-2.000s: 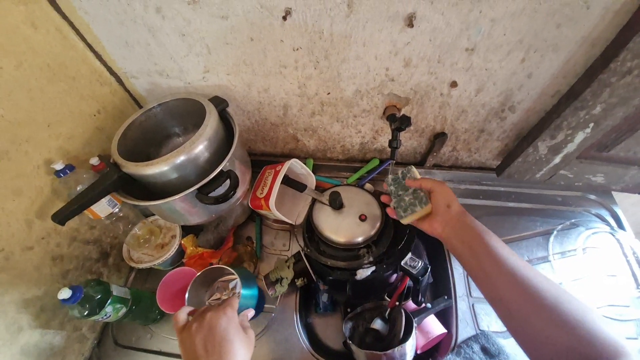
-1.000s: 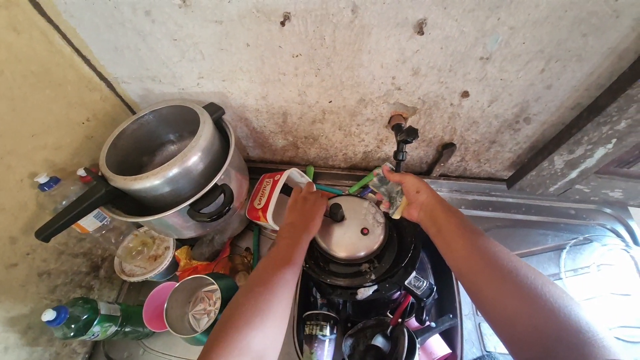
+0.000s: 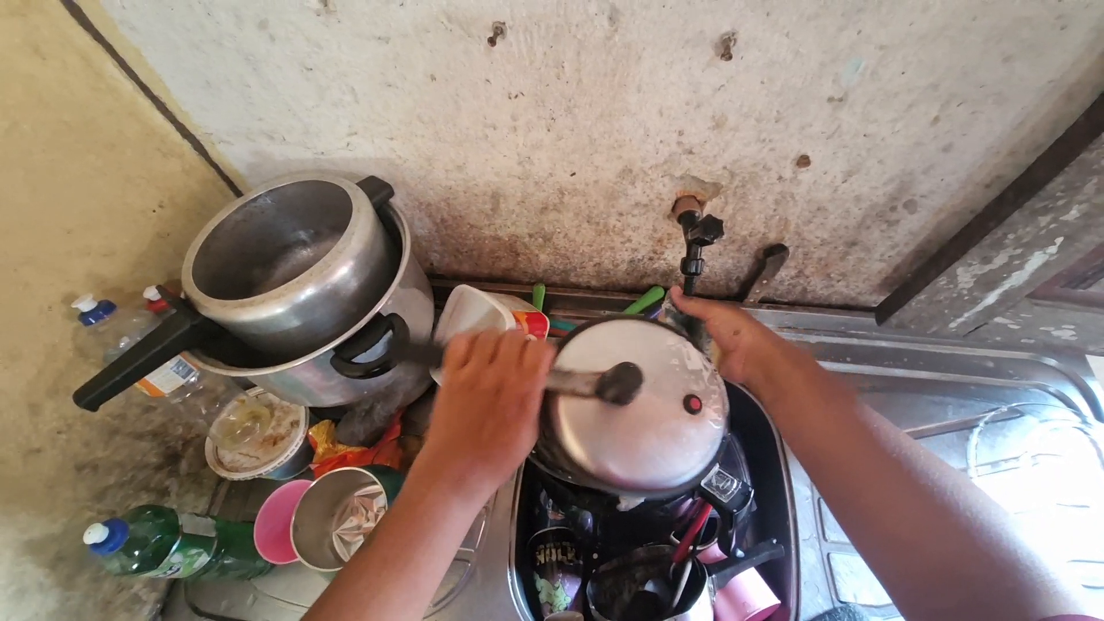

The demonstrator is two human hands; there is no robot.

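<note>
My left hand (image 3: 496,401) is closed around the handle of a pressure cooker lid (image 3: 638,431), which is lifted and tilted above the sink. Under the black faucet (image 3: 693,246), my right hand (image 3: 724,336) is at the lid's far right edge; a sponge (image 3: 686,323) is partly hidden behind its fingers. Below the lid, the sink basin (image 3: 787,517) holds dark cookware, a small pot (image 3: 647,586) with a red-handled utensil (image 3: 693,530), and a pink cup (image 3: 746,595).
On the left stand a large pot (image 3: 345,379) with a pressure cooker body (image 3: 285,250) inside, a lidded tub (image 3: 259,431), a pink cup (image 3: 280,522), a metal cup (image 3: 336,517) and a green bottle (image 3: 190,543). A white tub (image 3: 470,319) is behind my left hand.
My left hand, at the metal cup two seconds ago and near the white tub one second ago, now grips the lid's handle. The lid has been raised and tilted. My right hand has stayed near the faucet.
</note>
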